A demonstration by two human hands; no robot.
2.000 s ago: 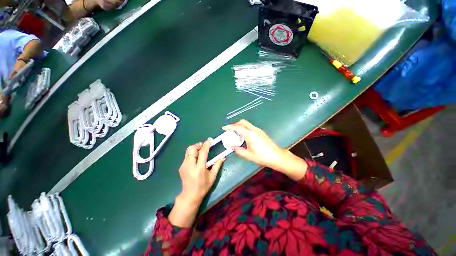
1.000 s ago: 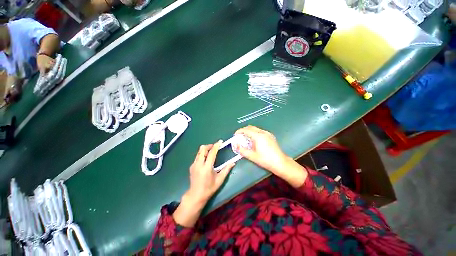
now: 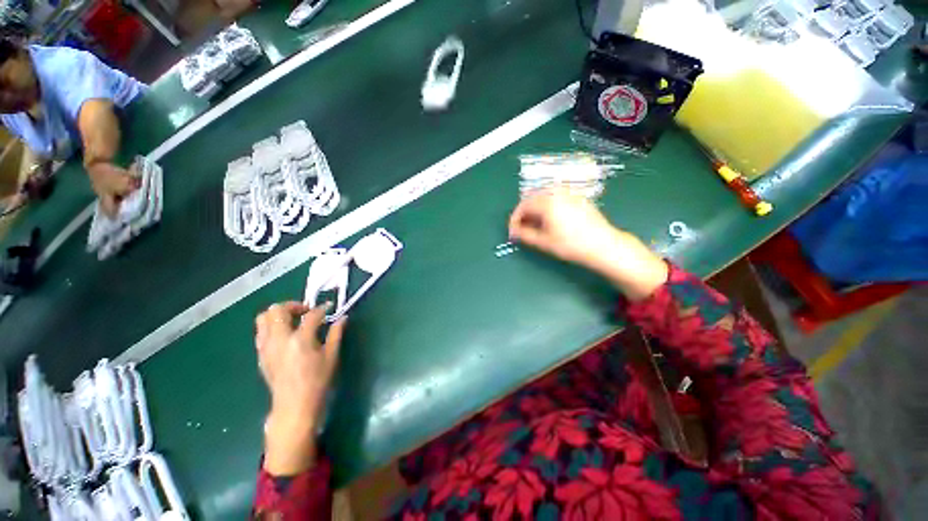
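Two overlapping white oval frames (image 3: pixel 375 253) lie on the green bench in front of me. My left hand (image 3: pixel 295 351) is at their near end, fingertips touching or just over the lower loop; a firm grip cannot be made out. My right hand (image 3: pixel 570 232) is over the near side of the pale strip pile (image 3: pixel 563 173), thumb and fingertips close together. Whether a strip is between them is hidden. A few short strip ends (image 3: pixel 506 248) show left of its fingertips. A single blurred white frame (image 3: pixel 443 76) is on the belt.
A metal divider strip (image 3: pixel 415 179) runs between bench and belt. Grouped frames (image 3: pixel 280 188) are on the belt; stacked frames (image 3: pixel 87 412) are far left. A black fan (image 3: pixel 629 100), yellow sheet (image 3: pixel 753 117), screwdriver (image 3: pixel 743 188) and small ring (image 3: pixel 678 230) are at right. Another person (image 3: pixel 87 97) is across the belt.
The frame I held in both hands is gone from them; a single frame now shows on the belt. My left hand moved left to the two frames, my right hand up to the strips.
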